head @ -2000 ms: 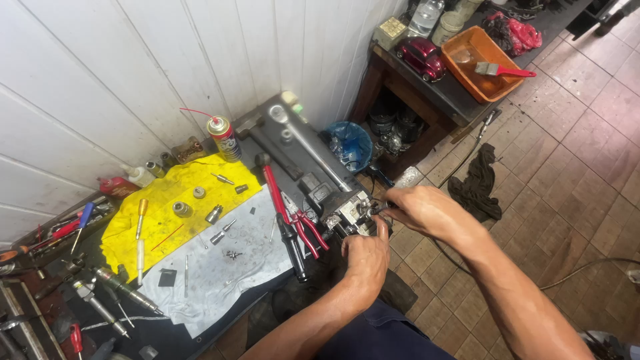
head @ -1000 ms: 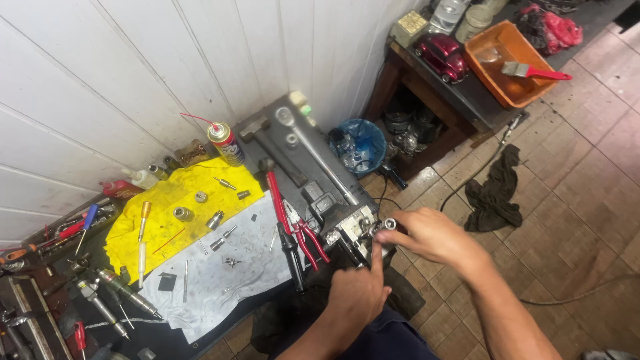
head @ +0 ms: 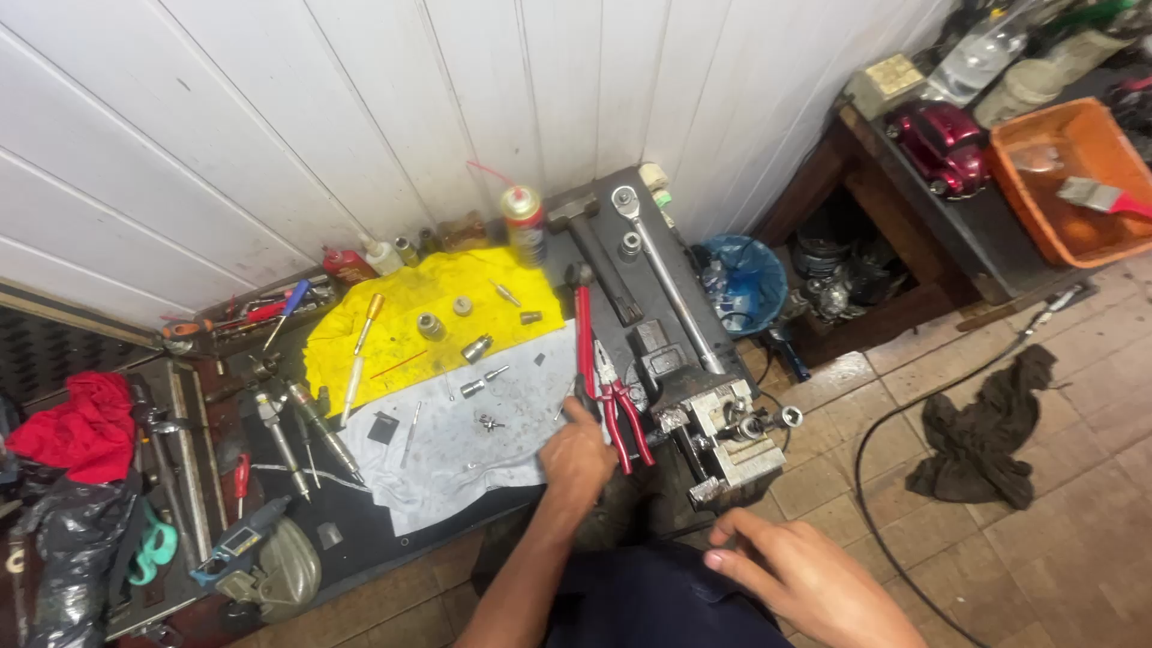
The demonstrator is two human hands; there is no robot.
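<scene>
My left hand (head: 578, 454) is over the black handle of a tool beside the red-handled pliers (head: 621, 418); whether its fingers close on that handle cannot be told. My right hand (head: 792, 571) is empty, fingers apart and partly curled, in front of the bench vise (head: 738, 450). A small metal cylindrical part (head: 749, 426) sits at the vise jaws, with a socket-like end (head: 791, 417) pointing right. Behind the vise lie a long ratchet wrench (head: 670, 283), a loose socket (head: 630, 244) and a hammer (head: 598, 261). A red-handled long tool (head: 584, 337) lies left of them.
A yellow cloth (head: 405, 315) and a grey cloth (head: 522, 432) hold sockets and small parts. A spray can (head: 524, 225) stands by the wall. A blue bucket (head: 745, 283), an orange tray (head: 1017, 193) and a dark rag (head: 985, 441) are to the right.
Both hands have left the part at the vise. My left hand has moved left to the tools beside the pliers; my right hand has drawn back towards me.
</scene>
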